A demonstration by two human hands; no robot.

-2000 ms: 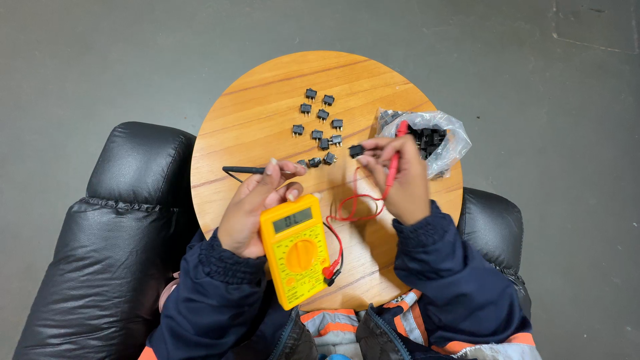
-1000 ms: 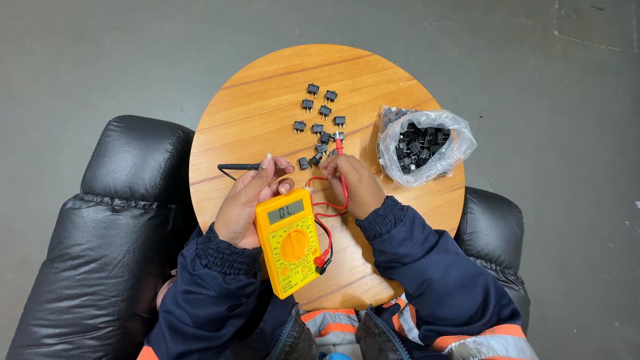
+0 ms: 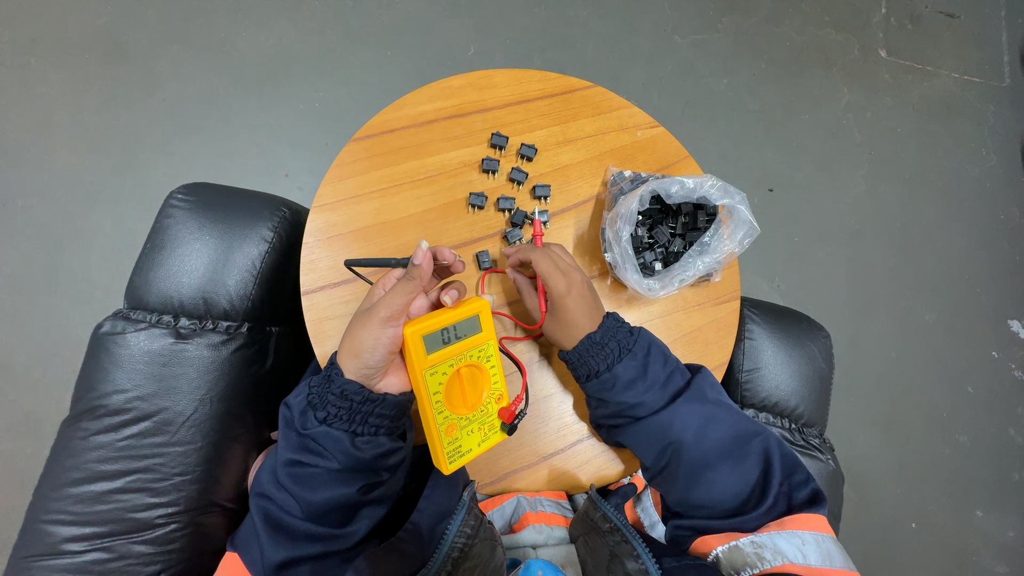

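Note:
My left hand holds the yellow digital multimeter against its palm and the black test probe between thumb and fingers. The meter's display reads OL. In my right hand is the red test probe, its tip pointing away from me over the lower switches of the group. Several black rocker switches with metal pins lie loosely grouped beyond my hands. One switch lies between the fingertips of both hands. Red and black leads run from the meter's lower right side. My right fingertips are partly hidden.
A clear plastic bag of many black rocker switches stands open at the right of the round wooden table. Black padded leather armrests flank the table. The red lead loops between my hands.
Two seconds ago my right hand held a switch along with the red probe near the bag. It has since moved left, and the switch is out of its fingers. My left hand keeps its hold.

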